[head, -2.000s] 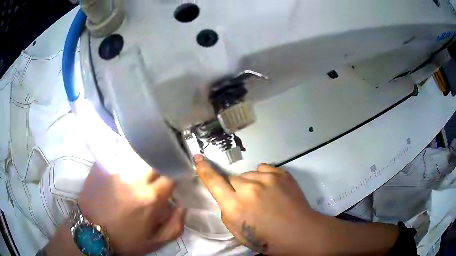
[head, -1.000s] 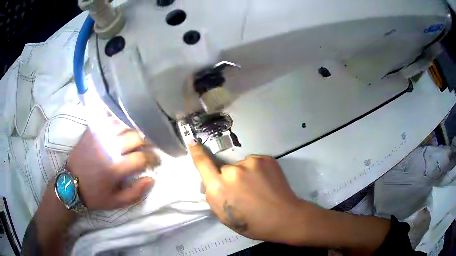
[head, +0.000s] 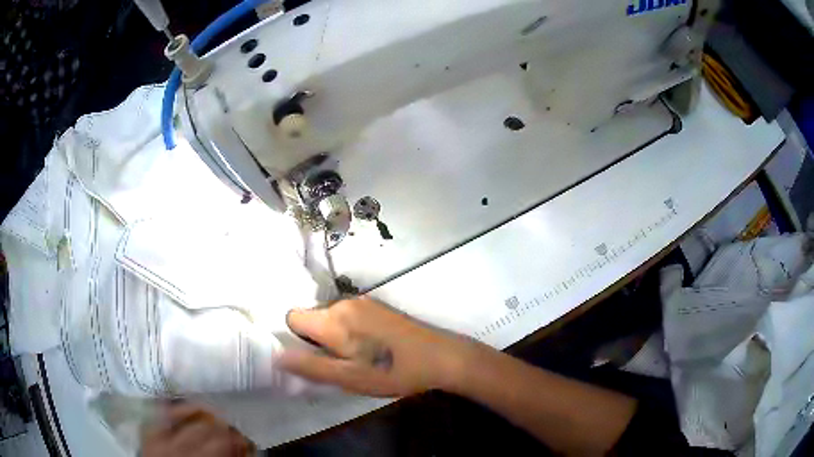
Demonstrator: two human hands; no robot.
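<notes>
White jeans (head: 170, 330) with dark double seam lines and a pointed pocket shape lie under the head of the sewing machine (head: 428, 107). Glare washes out the cloth near the sewing point. My right hand (head: 375, 350) is at the cloth's right edge below the machine head, thumb and fingers pinching the cloth. My left hand (head: 198, 432) is blurred and partly cut off at the bottom edge, by the cloth's near edge; its grip cannot be made out. The tension dial (head: 336, 211) shows low on the head; the needle is not clear.
A blue hose (head: 168, 112) curves at the head's left end. The machine bed (head: 571, 268) has a printed scale along its front edge. Crumpled white pieces (head: 723, 312) lie at right, below the table edge. Orange-yellow handles (head: 727, 85) lie beyond the machine.
The view has shifted back, showing more of the machine. My left hand has moved down from beside the head to the bottom edge. My right hand has left the sewing point and moved down onto the cloth's edge.
</notes>
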